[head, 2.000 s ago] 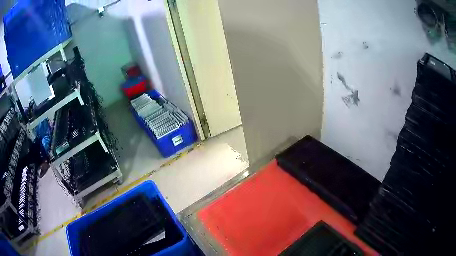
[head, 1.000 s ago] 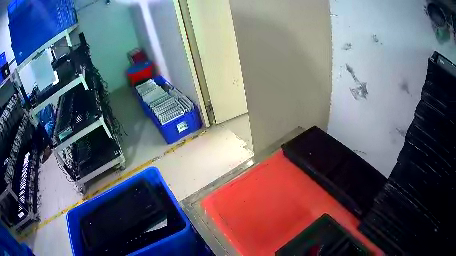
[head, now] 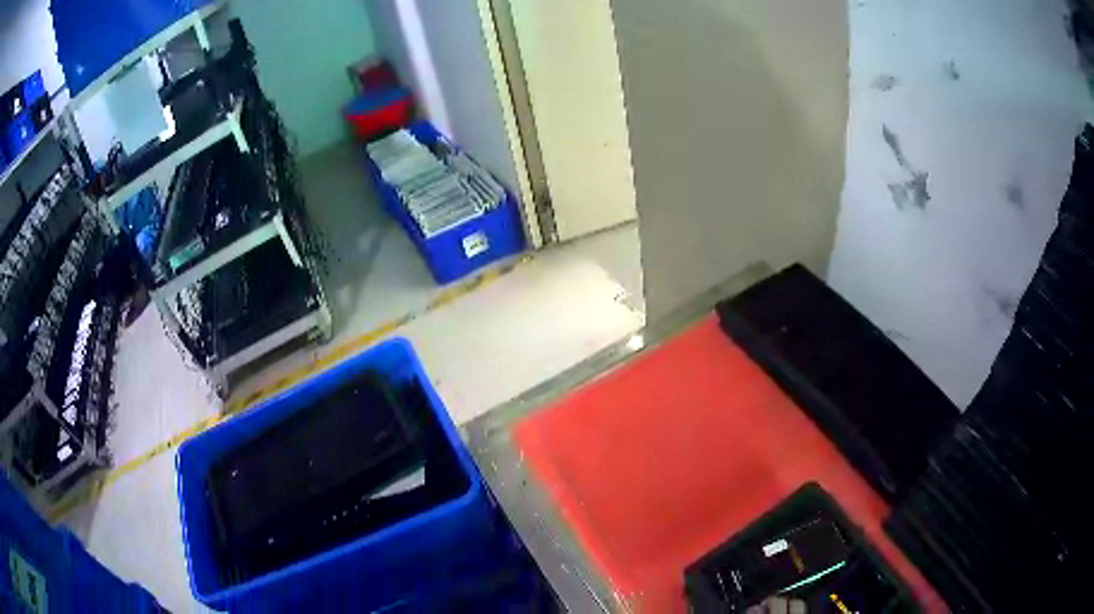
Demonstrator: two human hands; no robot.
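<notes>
A black tray (head: 710,573) lies on the red mat (head: 636,450) at the bottom edge, cut off by it. A dark flat part (head: 798,558) with a small white label and a bright greenish edge is in it, with small yellow marks beside it. Pale shapes like fingertips show at the very bottom edge against this part; I cannot tell which hand they belong to or whether it grips. The rest of my hands is out of the picture. A blue crate (head: 198,528) stands left of the bench and holds a black tray (head: 318,456) and a white piece.
A low black tray pile (head: 840,372) lies along the wall side of the mat. A tall black tray stack (head: 1032,444) is at the right. Racks (head: 246,246) of black goods stand at the left. A blue crate of pale items (head: 480,252) is on the floor by the door.
The view has shifted, so the mat, crates and racks sit higher and further right. The labelled part and pale fingertip shapes now show in the bottom tray, which looked dark earlier.
</notes>
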